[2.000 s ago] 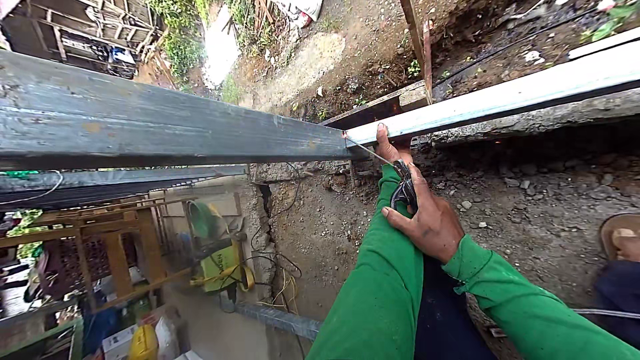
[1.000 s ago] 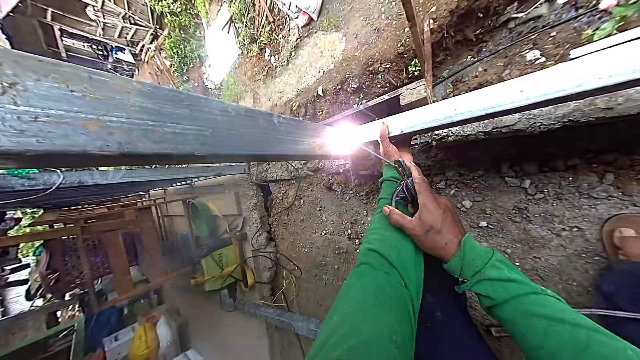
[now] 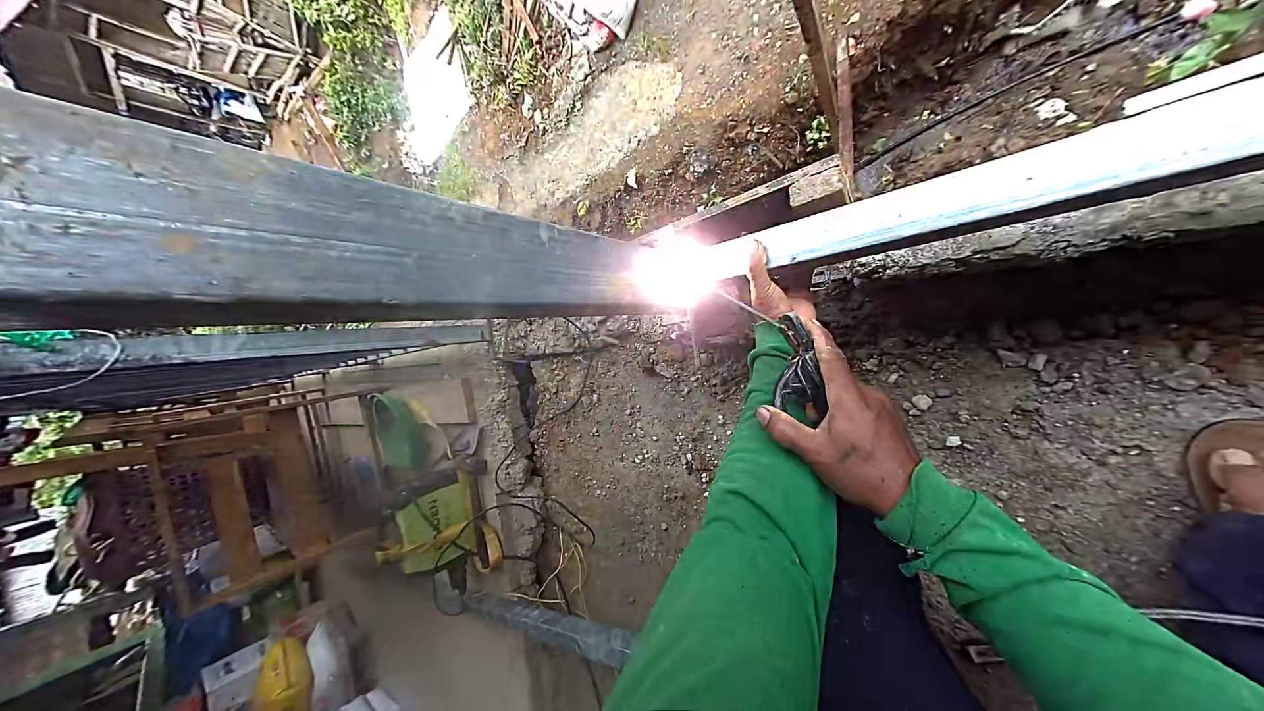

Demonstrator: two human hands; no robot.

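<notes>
A bright welding arc [image 3: 674,272] glares where a large grey steel box beam [image 3: 296,227] meets a lighter metal bar [image 3: 987,202] running off to the right. My right hand [image 3: 857,430] is closed on a dark welding electrode holder [image 3: 802,375], and a thin welding electrode [image 3: 746,304] reaches from it to the glare. Beneath the lighter bar, my left hand [image 3: 777,288] grips its near end, thumb against its side. The right hand rests against my left green sleeve. Glare hides the joint itself.
A yellow-green welding machine [image 3: 434,523] with cables stands at lower left, near wooden framing [image 3: 232,504]. A steel tube [image 3: 553,627] lies below it. Upright wooden stakes [image 3: 839,109] rise behind the bar. At the right edge is a person's sandalled foot [image 3: 1229,464].
Two seconds ago no arc was lit; one second ago it glowed at the joint, and it still does. Both hands have stayed in nearly the same place.
</notes>
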